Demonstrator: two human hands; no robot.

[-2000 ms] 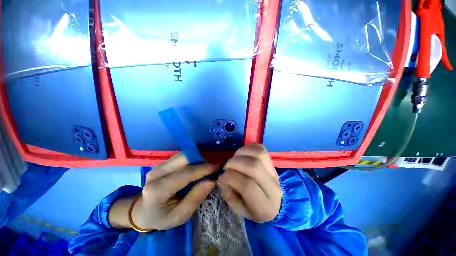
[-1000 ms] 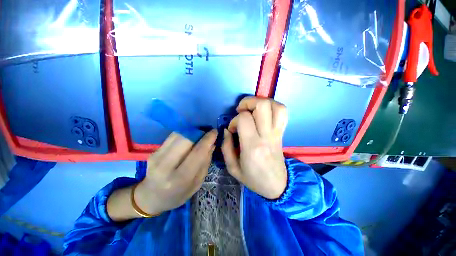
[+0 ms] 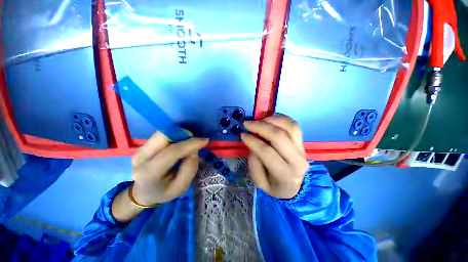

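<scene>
The middle pale-blue back cover (image 3: 169,87) lies in a red foam tray (image 3: 115,102), its dark camera cluster (image 3: 231,121) near the tray's front edge. Several round dark spots show in the cluster. My left hand (image 3: 167,164) holds a narrow blue carrier strip (image 3: 149,107) that runs up-left over the cover and down-right below the fingers, where dark round pieces show on it. My right hand (image 3: 277,153) is at the cluster's right edge, thumb and index fingertips close together. I cannot tell whether a small piece is between them.
Covers with camera clusters lie in the left (image 3: 56,97) and right (image 3: 328,97) tray sections. Clear wrinkled film (image 3: 338,36) lies over their upper parts. An orange-red air gun (image 3: 444,36) with a hose is on the green bench (image 3: 451,117) at right.
My left hand has moved back from the cluster with the strip, which now shows more fully. My right hand has shifted slightly right and down, uncovering the cluster, where more dark round spots show than before.
</scene>
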